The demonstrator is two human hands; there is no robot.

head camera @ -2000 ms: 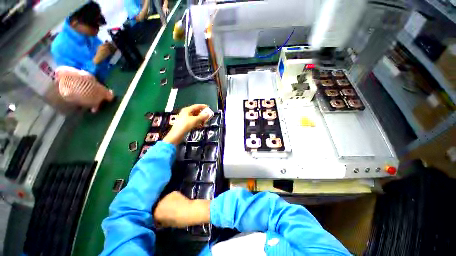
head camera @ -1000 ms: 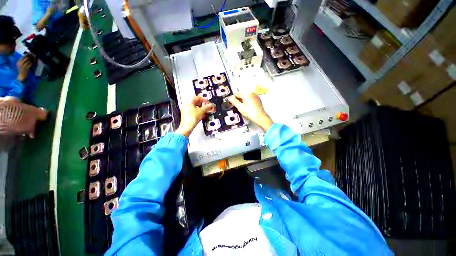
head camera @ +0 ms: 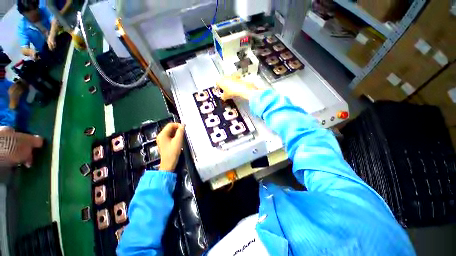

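Observation:
The black fixture (head camera: 223, 120) lies on the left side of the white machine bed, with square copper-ringed parts (head camera: 212, 120) in its two columns. My right hand (head camera: 234, 89) is over the fixture's far right corner, fingers bent down at a part there; whether it grips it is hidden. My left hand (head camera: 171, 142) is over the right edge of the black blister tray (head camera: 131, 170), fingers curled together; I cannot tell if anything is in them. Copper-ringed parts sit in the tray's left pockets.
A second loaded fixture (head camera: 278, 57) is at the machine's right. The screw feeder (head camera: 235, 47) stands between them. A red emergency stop (head camera: 342, 115) is at the front right corner. Small dark frames (head camera: 85, 169) lie on the green conveyor (head camera: 75, 150). Stacked trays (head camera: 400, 155) stand right. Workers are at upper left.
My left hand has moved from the fixture left to the tray's edge. My right hand has moved to the fixture's far end. The fixture's middle nests, earlier partly covered by my hands, now show parts.

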